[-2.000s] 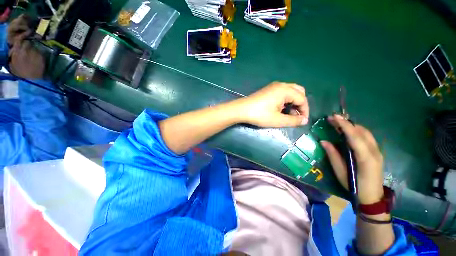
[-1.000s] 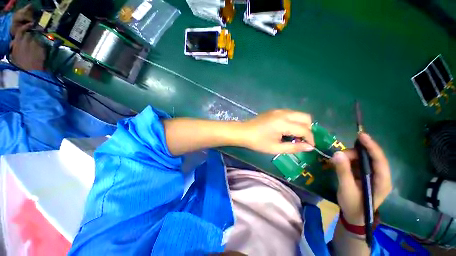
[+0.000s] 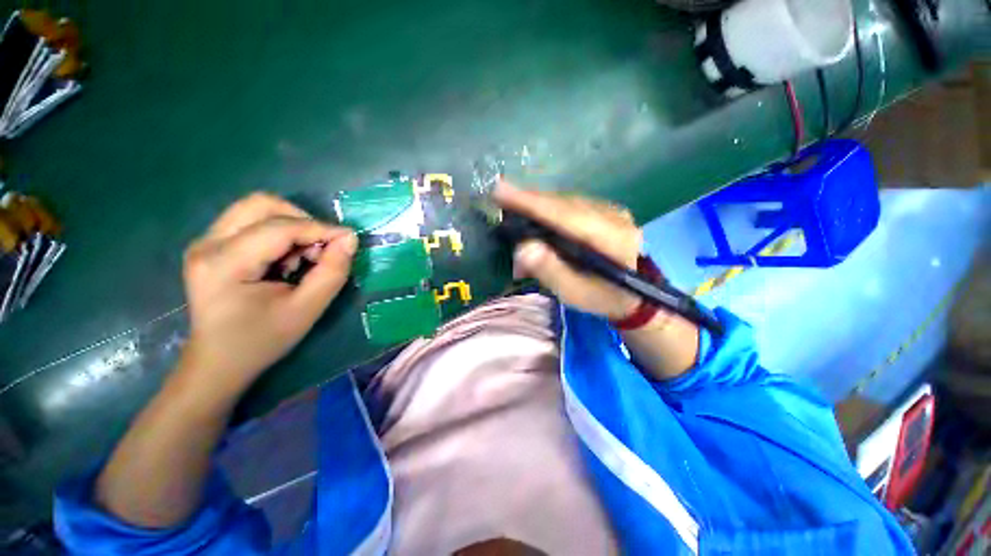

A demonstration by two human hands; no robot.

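Three small green circuit boards lie in a column on the dark green mat: top [image 3: 376,205], middle [image 3: 393,266] and bottom [image 3: 401,318]. Each has a yellow-orange flex tab on its right side. My left hand [image 3: 261,272] is just left of the boards, fingertips pinched on thin solder wire [image 3: 375,228] whose end reaches over the boards. My right hand [image 3: 576,244] is right of the boards and holds the black soldering iron [image 3: 619,274] by its handle. The iron's tip is blurred and hard to make out.
Fanned stacks of display screens [image 3: 30,81] lie at the left edge. A white and black round pot [image 3: 777,43] stands at the upper right bench edge, with cables beside it. A blue stool [image 3: 810,212] stands below the bench. Pale specks lie right of the boards.
The view has swung to the right; the solder spool and other worker are out of view, and the stool shows. My right hand has turned the iron, its handle now slanting down right.
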